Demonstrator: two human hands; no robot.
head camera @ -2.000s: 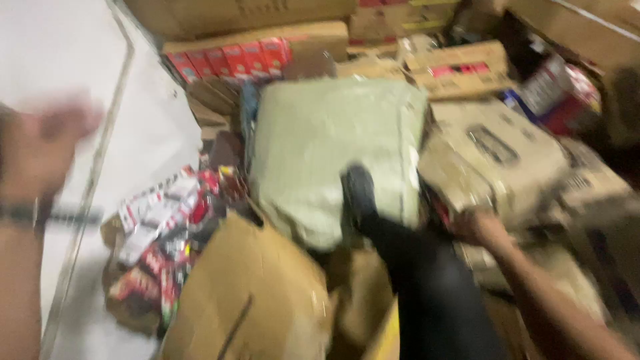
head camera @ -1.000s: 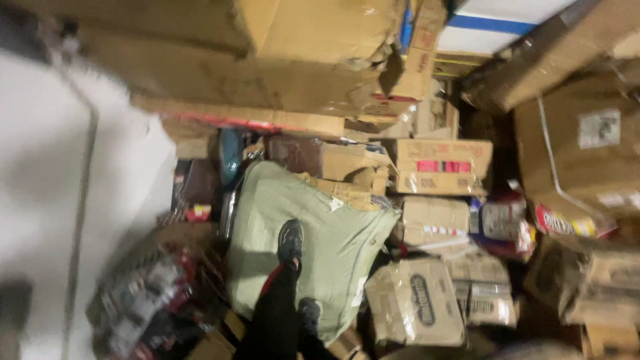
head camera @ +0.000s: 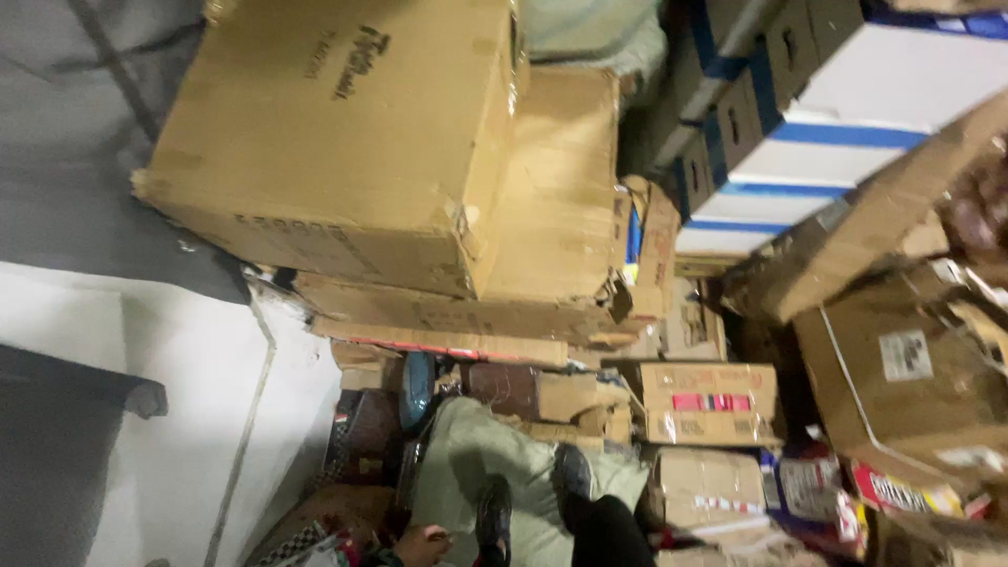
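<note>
My left hand [head camera: 424,545] shows at the bottom edge, left of my feet, above the edge of a pale green woven sack [head camera: 465,453]. Its fingers look loosely curled, and whether it holds anything cannot be told. Both my dark shoes [head camera: 572,472] rest on the sack. My right hand is out of view. A large cardboard box [head camera: 331,118] stands ahead at the upper left, with another cardboard box [head camera: 559,181] beside it on the right.
White and blue boxes [head camera: 850,87] are stacked at the upper right. A strapped cardboard box [head camera: 874,386] stands at the right. Smaller cartons [head camera: 709,405] lie beside and beyond the sack. A white wall [head camera: 197,378] and dark grey fabric [head camera: 71,142] are on the left.
The view has swung up towards the large boxes. Both feet now show on the sack, where one showed two seconds ago. My right hand, earlier at a carton on the right, has left the view.
</note>
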